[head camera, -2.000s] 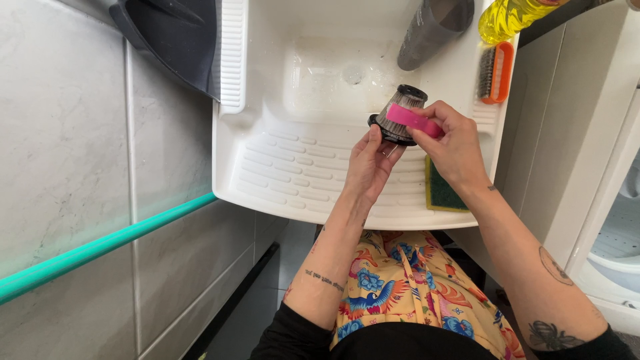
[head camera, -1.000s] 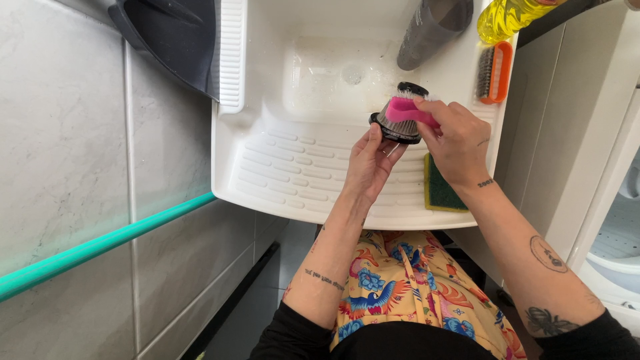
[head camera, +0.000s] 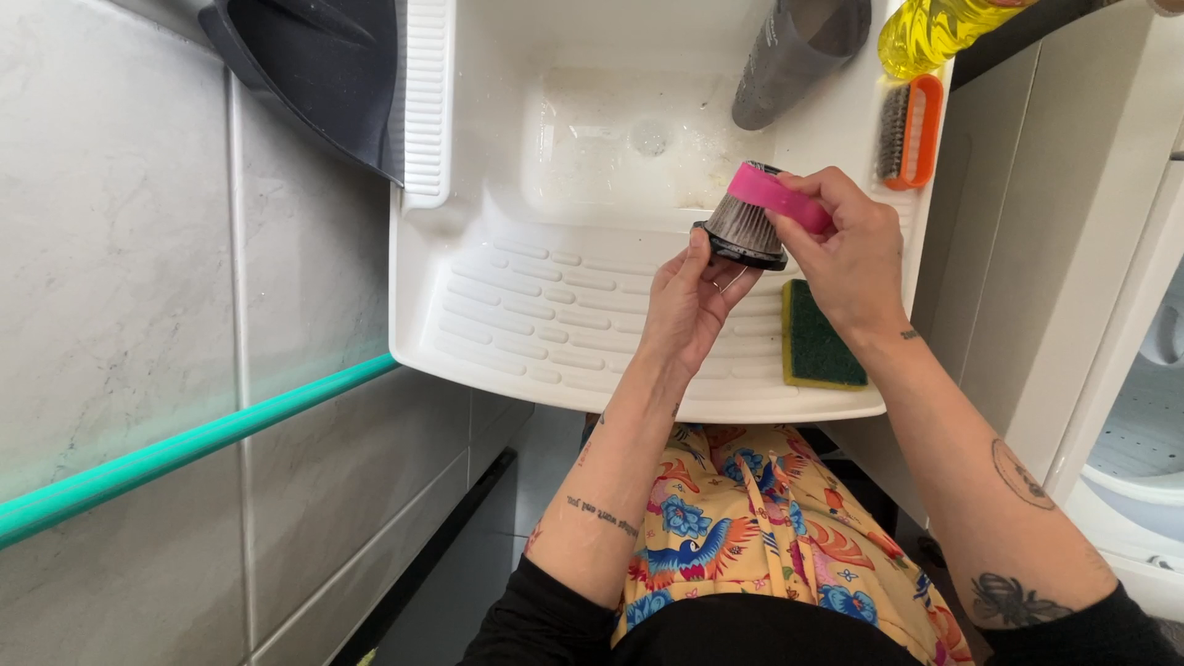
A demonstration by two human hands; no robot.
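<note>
My left hand (head camera: pixel 694 301) grips the black rim of a cone-shaped pleated filter (head camera: pixel 743 227), which it holds tilted above the ribbed part of a white plastic laundry sink (head camera: pixel 555 393). In my right hand (head camera: pixel 846 245) is a pink brush (head camera: pixel 777 197), its curved back lying across the upper part of the filter; its bristles are hidden. The filter's pleats look grey and wet. Just below my right hand, a green and yellow scouring sponge (head camera: pixel 821 338) lies on the sink's ribbed surface.
A grey translucent cup (head camera: pixel 795 65) leans in the basin's right side. On the right ledge are an orange-framed brush (head camera: pixel 911 132) and a bottle of yellow liquid (head camera: pixel 934 37). A dark plastic dustpan (head camera: pixel 324 74) overlaps the left rim. A turquoise pole (head camera: pixel 203 439) runs along the tiled wall.
The pink brush has moved about on the filter; bristles visible a second ago are now hidden behind its back. My left hand keeps its hold on the filter.
</note>
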